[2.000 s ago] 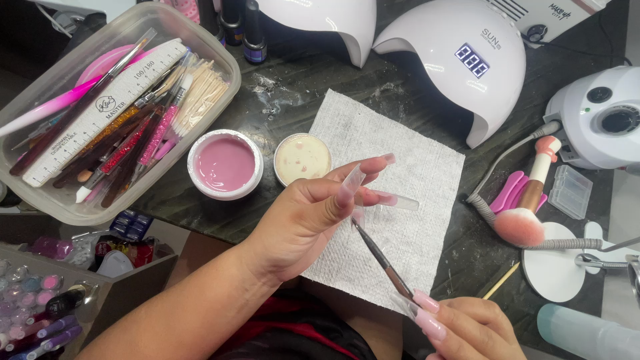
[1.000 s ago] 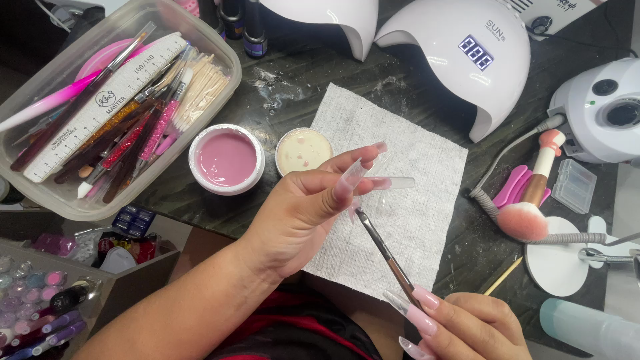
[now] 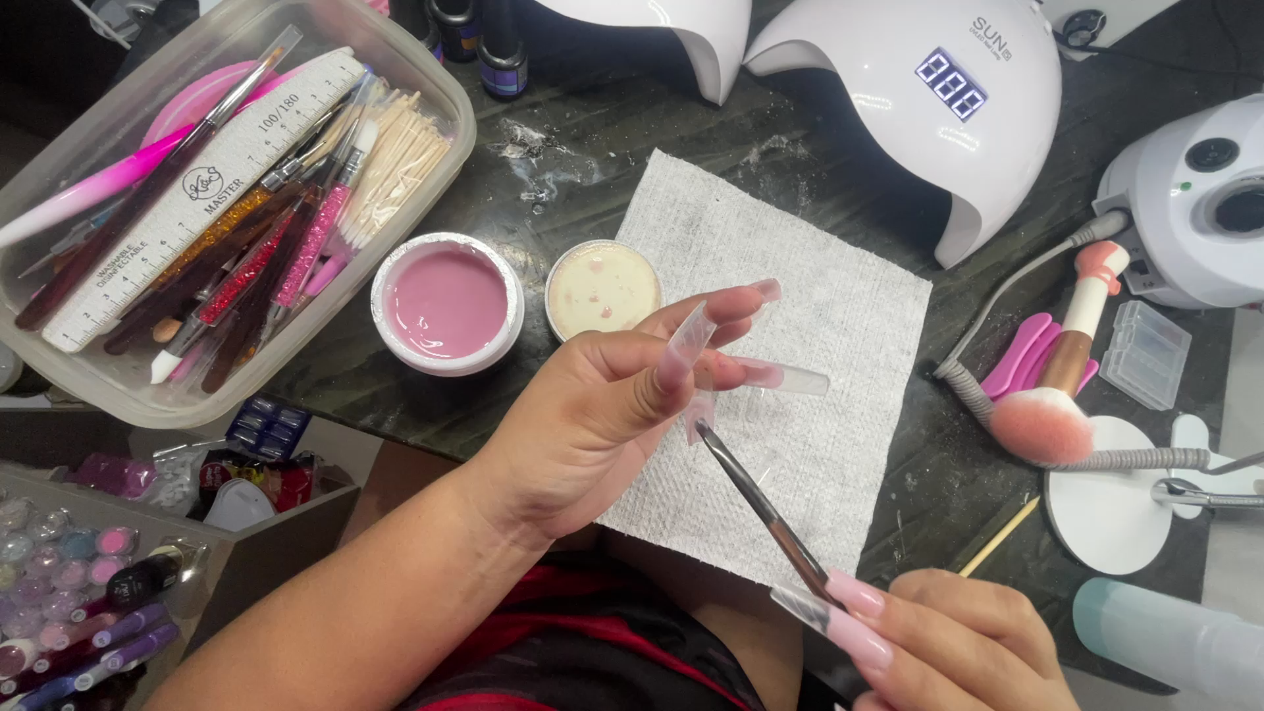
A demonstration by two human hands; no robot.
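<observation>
My left hand [image 3: 612, 415] is held above a white paper towel [image 3: 780, 257], fingers bent, with long clear-and-pink nail extensions on several nails. No tool is in it; whether its thumb touches a finger cannot be made out. My right hand [image 3: 948, 642], at the lower right, grips a nail brush [image 3: 765, 509] with a dark handle. The brush tip meets a nail extension [image 3: 699, 415] on a left finger, just below the thumb. Left of the towel stands an open jar of pink gel [image 3: 446, 304]. Its neighbour is a round cream-coloured lid [image 3: 604, 288] with pink spots.
A plastic bin [image 3: 434, 118] of brushes, files and sticks sits upper left. A white nail lamp [image 3: 918, 89] and a nail drill unit [image 3: 1205, 207] stand at the back right. Nearer are a fluffy powder brush [image 3: 1042, 425], a wooden stick [image 3: 999, 536] and a clear case [image 3: 1145, 355].
The brush tip stays by the same left finger, with small shifts of the right hand's fingers on the handle. My left hand keeps nearly the same pose.
</observation>
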